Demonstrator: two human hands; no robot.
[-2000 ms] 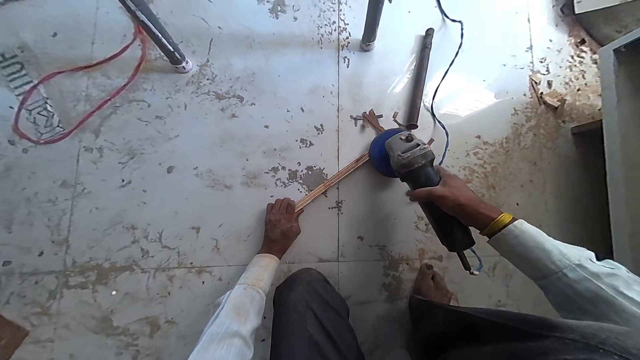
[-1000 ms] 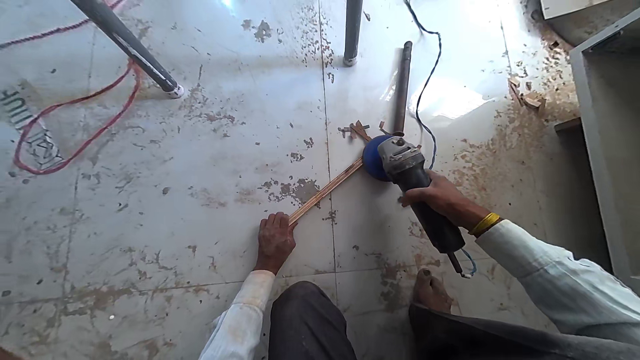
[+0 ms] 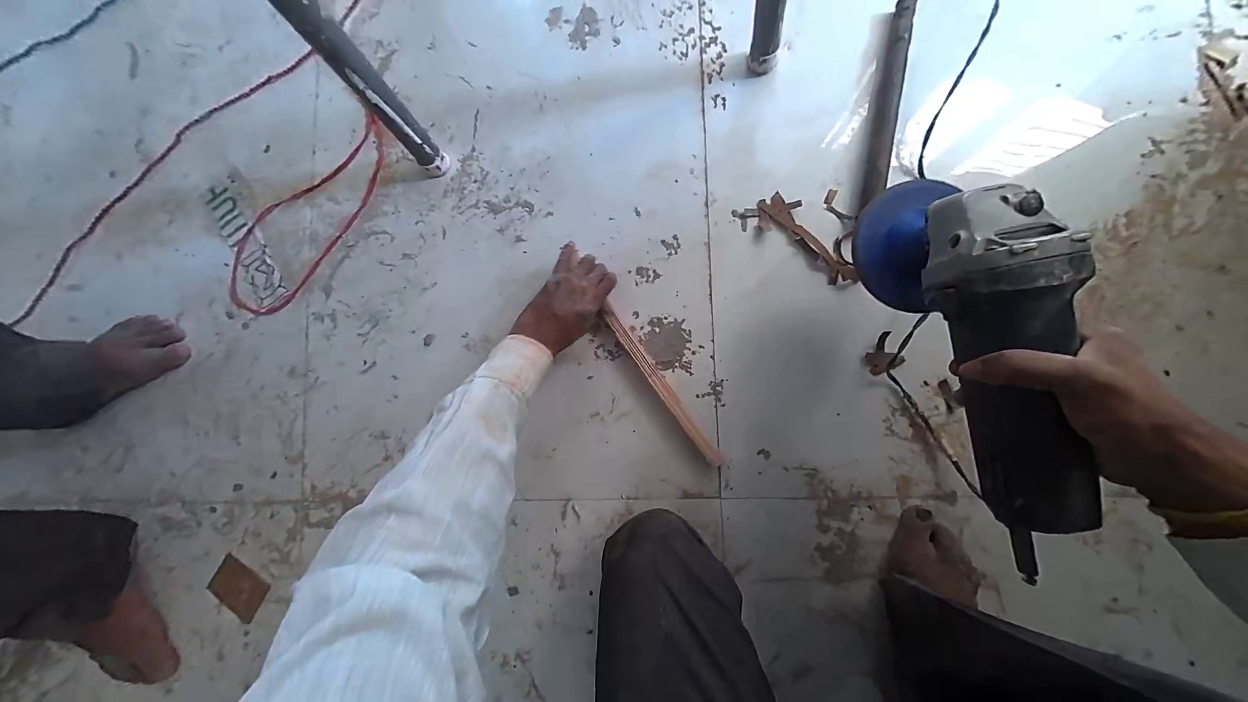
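My left hand (image 3: pixel 565 300) grips the upper end of a thin bundle of wooden strips (image 3: pixel 663 385), which slants down to the right over the pale tiled floor. At the right, my right hand (image 3: pixel 1092 400) is wrapped around the dark body of an angle grinder (image 3: pixel 1009 273) with a blue disc (image 3: pixel 892 246). The grinder is apart from the strips. Whether its disc is turning I cannot tell. Small wood offcuts (image 3: pixel 804 234) lie just left of the disc, and a dark cord runs behind the tool.
A metal pipe (image 3: pixel 885 107) lies beyond the grinder. Two stand legs (image 3: pixel 366 88) (image 3: pixel 767 39) rest on the floor. Red cord (image 3: pixel 239 263) loops at the left, near another person's feet (image 3: pixel 141 351). A brown square piece (image 3: pixel 238 588) lies lower left.
The wooden strips have come away from the grinder's disc and now slant down to the right instead of up. My left hand has moved with them. Another person's feet have come into view.
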